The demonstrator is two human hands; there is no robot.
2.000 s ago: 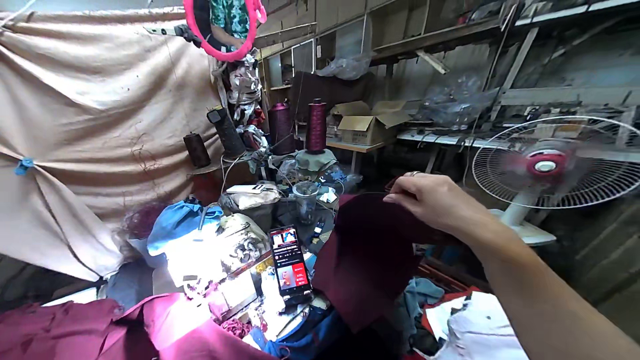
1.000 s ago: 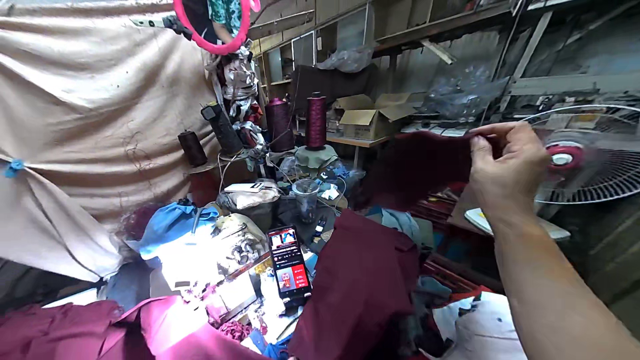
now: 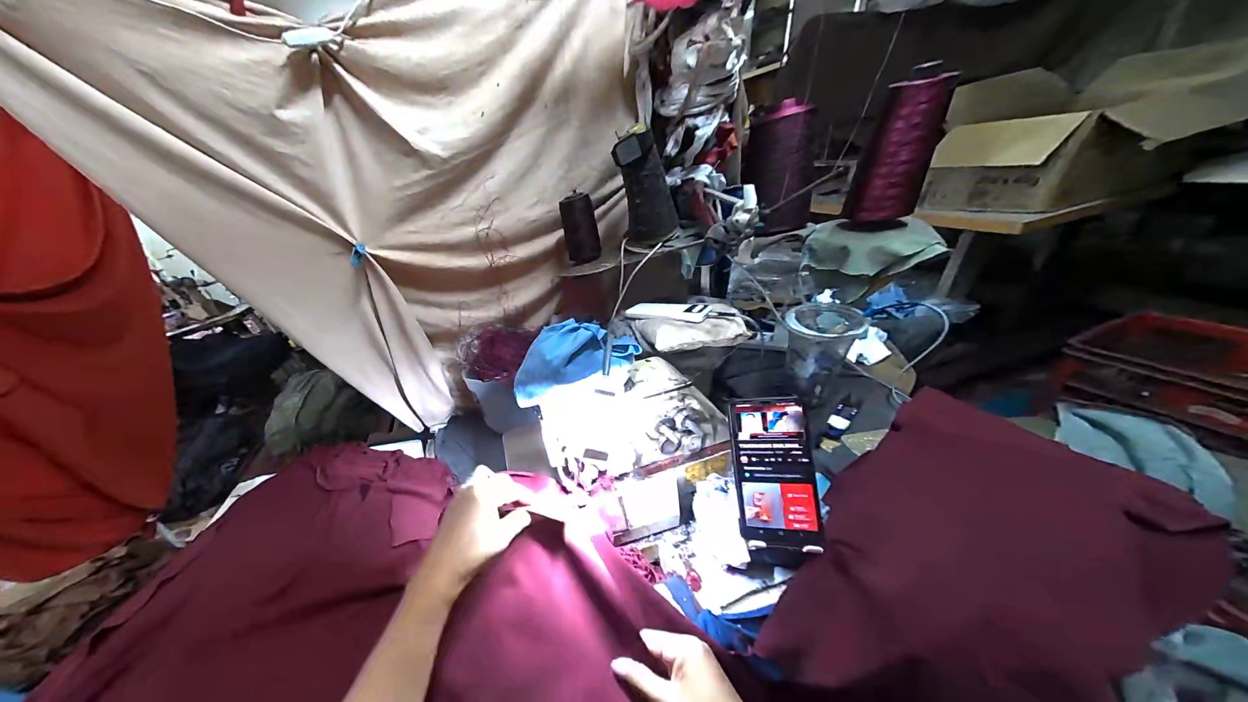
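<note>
My left hand [image 3: 473, 531] pinches the upper edge of a maroon fabric piece [image 3: 531, 614] in the brightly lit lower middle. My right hand [image 3: 678, 668] lies on the same fabric at the bottom edge, fingers slightly spread; whether it grips the cloth cannot be told. More maroon fabric [image 3: 263, 565] spreads to the left of my left hand. Another maroon piece [image 3: 985, 556] lies spread out on the right. A smartphone [image 3: 775, 478] with a lit screen stands propped between the cloths. Behind my hands a sewing machine [image 3: 673, 405] is partly hidden by glare and a blue cloth [image 3: 570, 361].
Maroon thread cones [image 3: 902, 146] and dark thread cones [image 3: 643, 185] stand behind. A clear plastic cup [image 3: 824, 336] is beyond the phone. A cardboard box [image 3: 1033, 156] rests on a wooden table at the back right. Red crates [image 3: 1160, 361] are at right, a beige curtain [image 3: 507, 156] at left.
My right hand has moved from the raised position at the right down to the cloth at the bottom. My left hand has come into view on the fabric. The view has swung left and down.
</note>
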